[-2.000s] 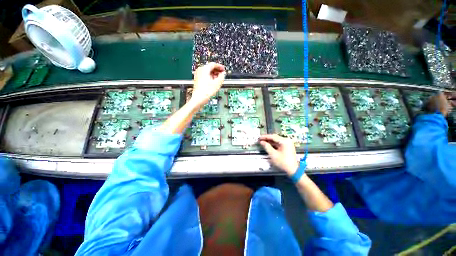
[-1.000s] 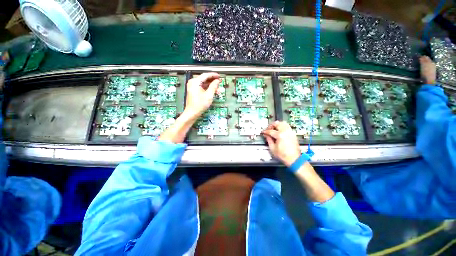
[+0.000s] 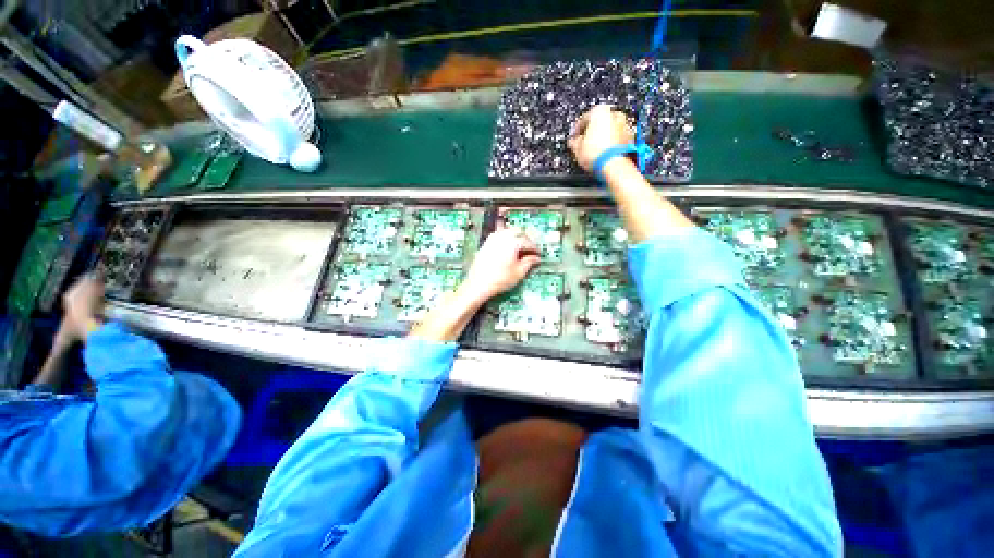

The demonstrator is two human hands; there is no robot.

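My left hand (image 3: 504, 262) is over the left boards of the pallet in front of me, fingertips pinched beside the upper left board (image 3: 536, 227). Any small part in them is too small to tell. The lower left board (image 3: 528, 307) lies below it. My right hand (image 3: 602, 138), with a blue strap (image 3: 617, 155) on the wrist, reaches onto the dark, glittering pile of loose components (image 3: 534, 122). Its fingers are bent down at the pile and what they touch or hold cannot be told. My right sleeve hides part of the pallets.
More boards (image 3: 439, 234) lie in pallets on both sides. A bare grey stretch of track (image 3: 240, 262) is at the left. A white fan (image 3: 249, 100) stands on the green mat (image 3: 382, 142). Another person's hand (image 3: 83, 305) is at the far left. A second pile (image 3: 940, 125) is at the right.
My right hand has moved from the boards up to the component pile. My left hand stays over the pallet's left boards. The view has shifted left, bringing another person's hand in.
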